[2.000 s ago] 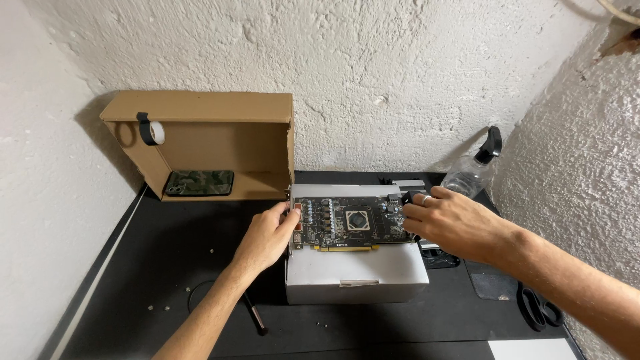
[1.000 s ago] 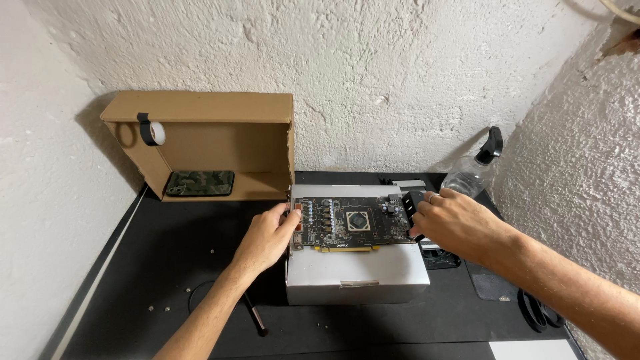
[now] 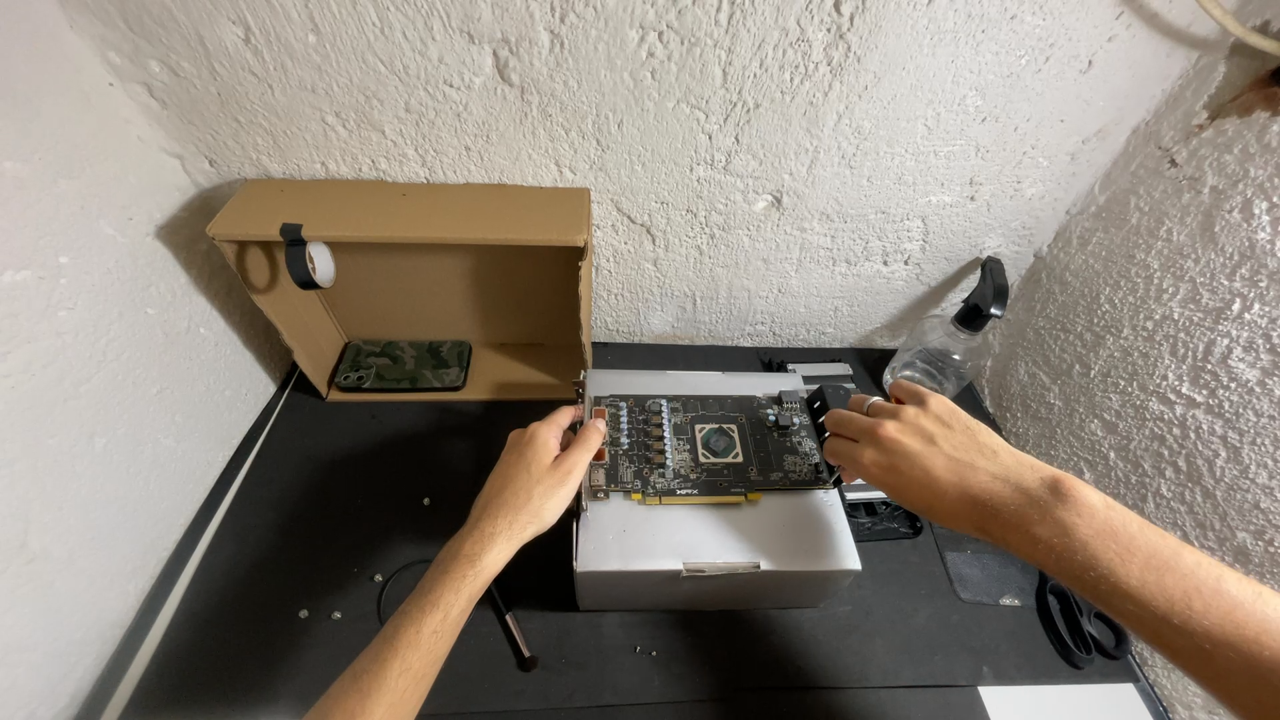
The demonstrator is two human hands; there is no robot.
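A bare graphics card circuit board (image 3: 745,445) lies over a white cardboard box (image 3: 715,590), its chip facing up and its gold edge connector toward me. My left hand (image 3: 550,465) grips the card's bracket end, thumb on top beside the reddish connectors. At the other end, my right hand (image 3: 890,440), with a ring on one finger, holds a black slotted plate (image 3: 828,402) against the edge of the board. The right fingertips are partly hidden behind the plate and hand.
An open brown cardboard box (image 3: 400,215) holds a camouflage-cased phone (image 3: 403,366). Behind my right hand stands a clear spray bottle (image 3: 935,350). Black-handled scissors (image 3: 1075,625) lie at the right. Near my left forearm are a thin brush (image 3: 515,630) and several small screws (image 3: 336,615).
The right hand has shifted slightly on the black slotted plate at the card's right end. The left hand keeps its hold on the bracket end.
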